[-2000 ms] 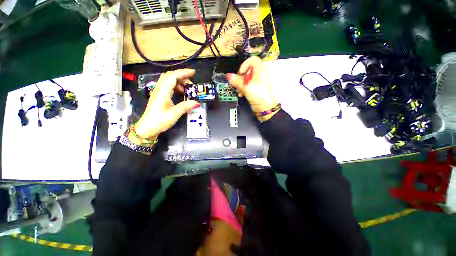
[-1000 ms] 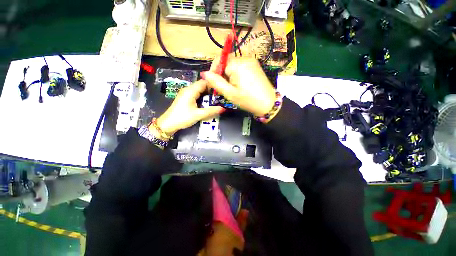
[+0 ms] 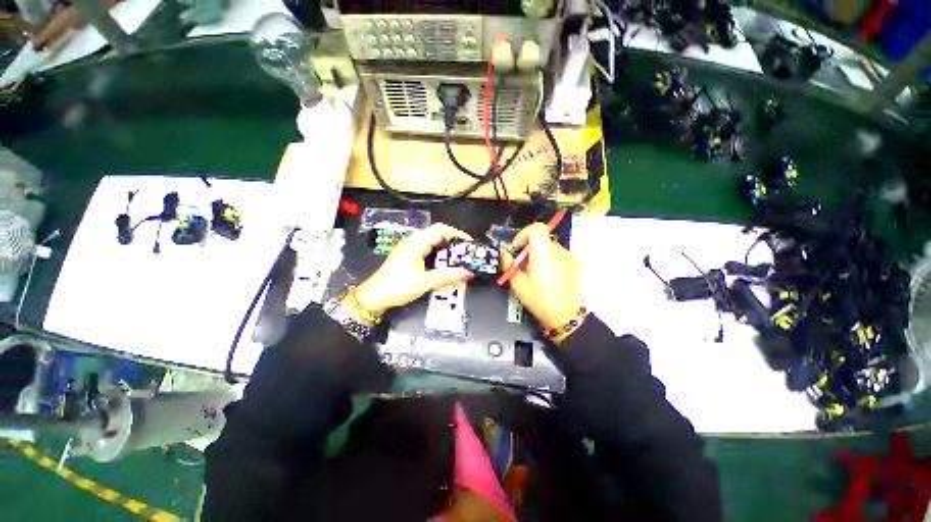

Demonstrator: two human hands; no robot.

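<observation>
My left hand [image 3: 408, 267] holds an open power adapter [image 3: 472, 257] with white and blue parts showing, above the black test fixture [image 3: 408, 342]. My right hand [image 3: 548, 277] holds a red pen-like probe [image 3: 518, 266], its lower end beside the adapter's right edge. I cannot tell whether it touches. A white socket panel [image 3: 446, 309] lies in the fixture just below my left hand. A green circuit board [image 3: 391, 240] shows at the fixture's back left.
A large pile of black adapters [image 3: 817, 326] lies at the right on the white sheet [image 3: 633, 336]. A few adapters [image 3: 189, 226] lie at the left. A power strip [image 3: 309, 270] stands left of the fixture. Beige instruments [image 3: 408, 99] with red and black leads stand behind.
The view has tilted up, showing more of the instruments. My right hand has moved off the adapter to its right side, and the red probe now slants low instead of standing upright.
</observation>
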